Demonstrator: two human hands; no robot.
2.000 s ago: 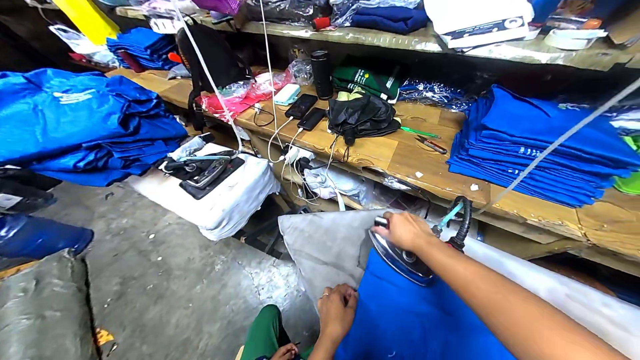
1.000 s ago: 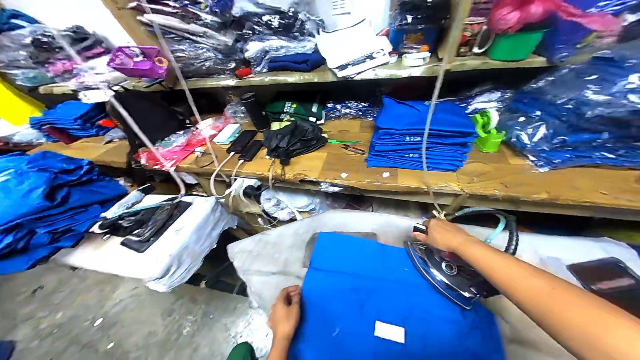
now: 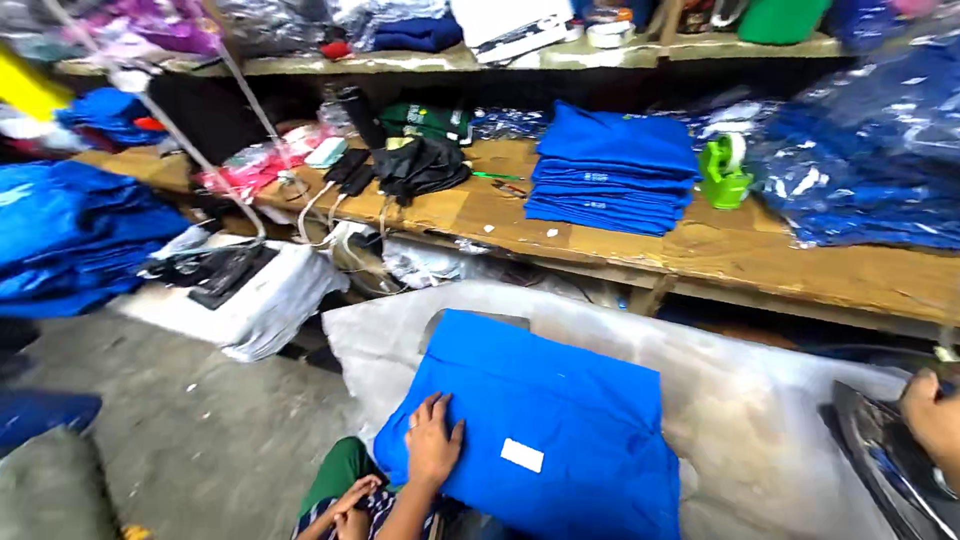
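Observation:
A folded blue cloth garment point(image 3: 555, 405) lies on the pale padded ironing surface point(image 3: 750, 420), with a small white rectangle point(image 3: 523, 455) on it. My left hand point(image 3: 433, 442) rests on the garment's left part, fingers slightly apart. At the right edge of the view, my right hand point(image 3: 932, 420) is closed around the handle of an electric iron point(image 3: 877, 457), partly cut off by the frame. The iron sits on the ironing surface, apart from the garment.
The wooden shelf holds a stack of folded blue garments point(image 3: 611, 172), a green tape dispenser point(image 3: 724, 176), phones point(image 3: 352, 171) and plastic-wrapped clothing point(image 3: 870, 165). A second pale padded surface point(image 3: 240, 300) stands left. Another person's hands point(image 3: 356, 506) are low beside my left forearm.
My right hand has moved the iron off the blue garment to the far right. My left hand has moved from the garment's left edge onto its surface.

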